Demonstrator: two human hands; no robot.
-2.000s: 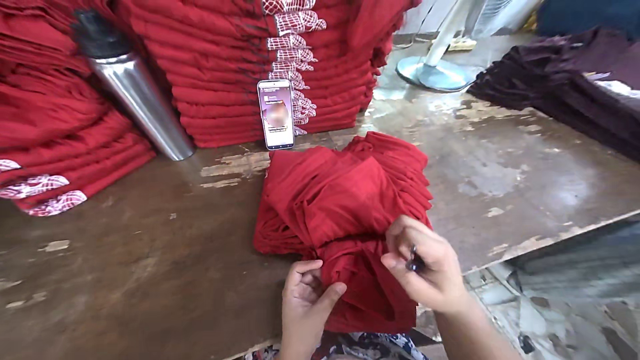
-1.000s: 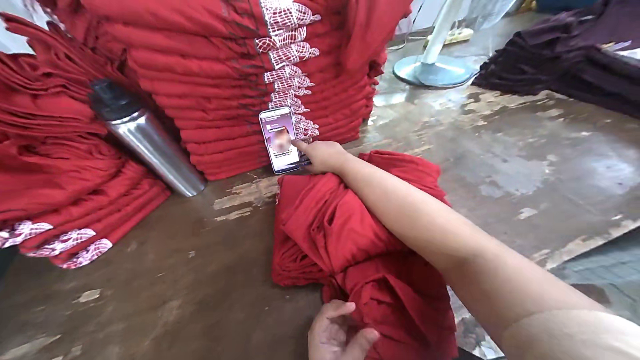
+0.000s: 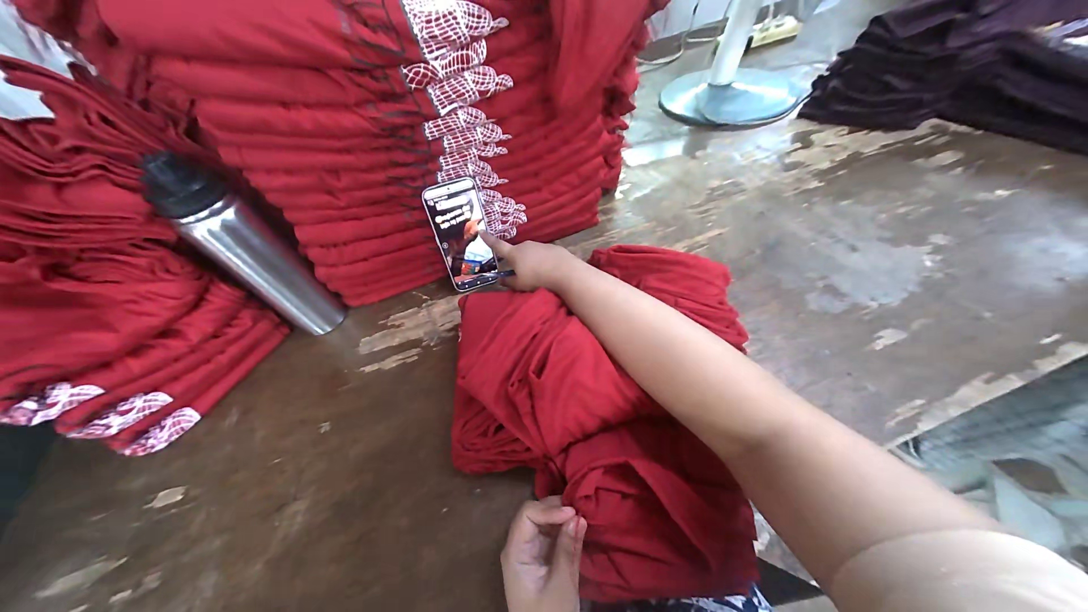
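Observation:
My right hand reaches over the folded red cloth, its index finger at the screen of a smartphone. A thin dark tool sticks out from under its fingers. The phone leans upright against a tall stack of folded red garments with white-patterned trim. At the near side of the cloth, my left hand has its curled fingers and thumb close together against the cloth edge; whether they pinch it is unclear. My right forearm hides part of the cloth.
A steel bottle with a black cap leans by another red garment stack at the left. A stand with a round base and dark purple cloth are at the back right. The worn wooden table ends at the lower right.
My right hand has gone from the near part of the red cloth forward to the phone, whose screen picture differs now. My left hand's fingers have closed up since a second ago.

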